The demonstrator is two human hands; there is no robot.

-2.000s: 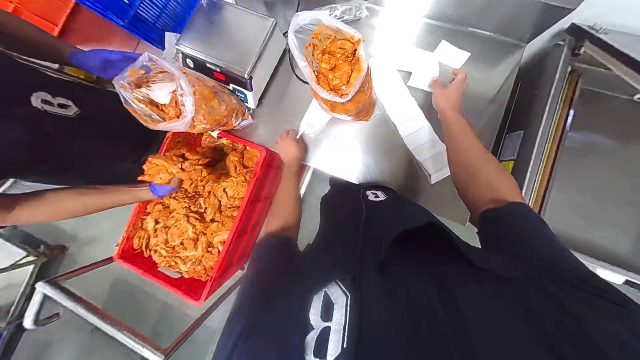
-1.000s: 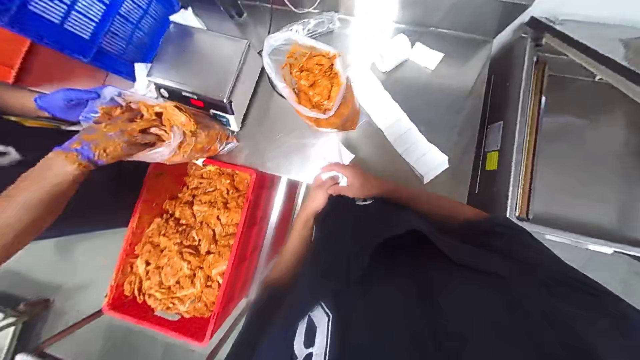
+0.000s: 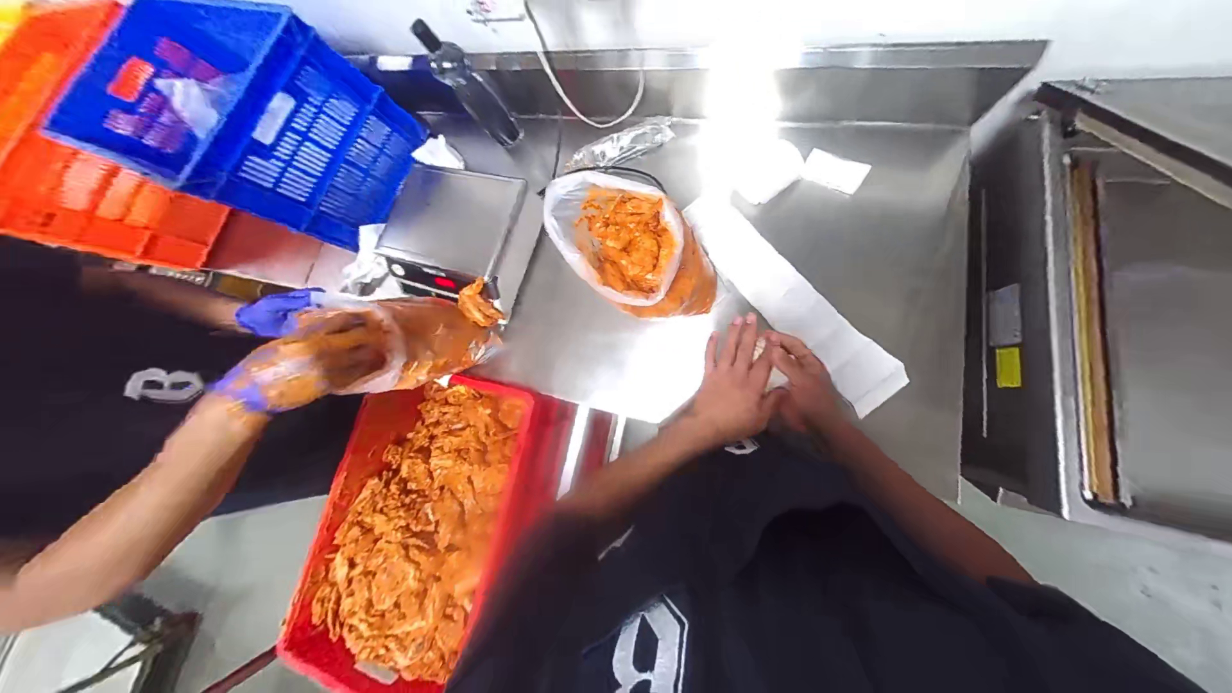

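Note:
My left hand and my right hand are close together at the front of the steel table. A small white piece, possibly paper, shows between their fingers; which hand grips it I cannot tell. Just beyond and to the right of them lies a long strip of white paper labels. Behind my hands stands an open clear plastic bag of orange marinated meat. Loose white papers lie farther back.
At left, a co-worker's gloved hands hold another filled plastic bag beside a digital scale. Below it is a red crate of marinated meat. Blue crates, orange crates and a dark bottle stand behind. Steel equipment is at right.
My right hand has come from the loose papers at the back right to beside my left hand. The co-worker's lower hand has moved from the red crate up to the bag's mouth.

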